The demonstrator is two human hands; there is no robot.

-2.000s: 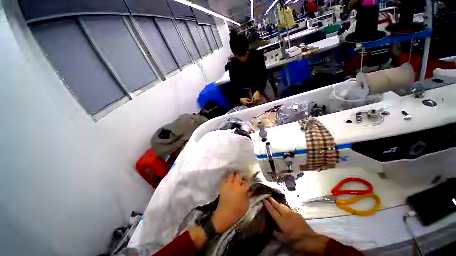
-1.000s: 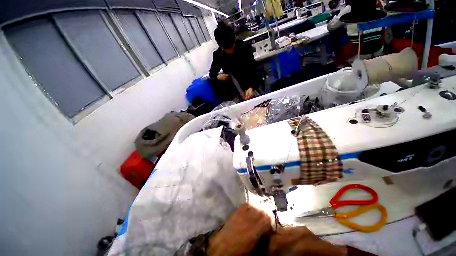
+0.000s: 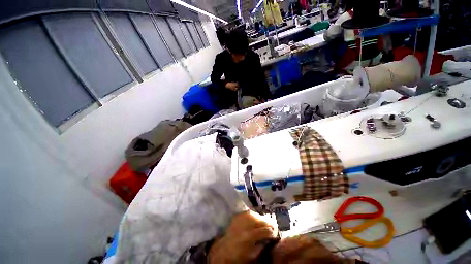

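The pale grey-white lining (image 3: 175,206) lies wrinkled left of the needle. A little dark shell fabric (image 3: 199,252) shows at the bottom beside my left hand. My left hand (image 3: 242,240) rests on the work just left of the presser foot (image 3: 282,218), its fingers bent and blurred. My right hand (image 3: 304,251) is beside it at the bottom edge, partly cut off. The fingertips and any cloth between them are hidden. The white lockstitch machine (image 3: 273,160) stands over the work, with a bright light at the needle.
Scissors (image 3: 361,232) with red and orange-yellow loops lie right of the needle, near a black phone (image 3: 452,224). Checked cloth (image 3: 323,167) wraps the machine head. A cream thread cone (image 3: 392,73) stands behind. A red stool (image 3: 127,181) holds brown-grey cloth. A person (image 3: 238,69) sits opposite.
Compared with two seconds ago, my hands are closer together, beside the presser foot and lower in view. The dark fabric is mostly hidden now. The camera view has shifted.
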